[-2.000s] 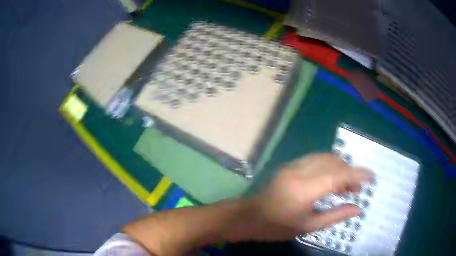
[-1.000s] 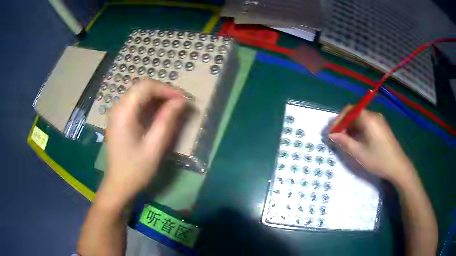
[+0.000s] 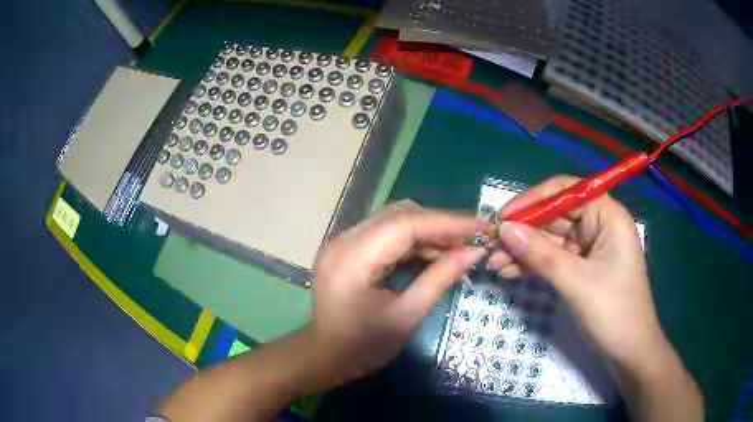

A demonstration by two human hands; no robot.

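Note:
My right hand [image 3: 582,264] holds the thick red test probe [image 3: 578,194], its tip pointing down-left. My left hand [image 3: 384,276] pinches a small speaker unit [image 3: 479,241], greenish underneath, at the probe's tip; the fingers hide most of it. Both hands meet above the right-hand blister tray [image 3: 570,381], which holds rows of discs in its lower left part and is partly covered by the hands. The left-hand tray stack [image 3: 281,198] has a tan top with rows of silver discs over its upper and left part.
A tan board stack [image 3: 116,136] lies at far left. A green sheet [image 3: 235,284] is under the tray stack. Filled trays [image 3: 644,91] and dimpled empty trays [image 3: 471,21] lie at the back, by a red label card [image 3: 429,59] and a brown-red square [image 3: 526,109]. The red wire runs off right.
My left hand has moved right from the tray stack and now holds a unit against the probe. My right hand has turned the probe flatter and lies slightly lower.

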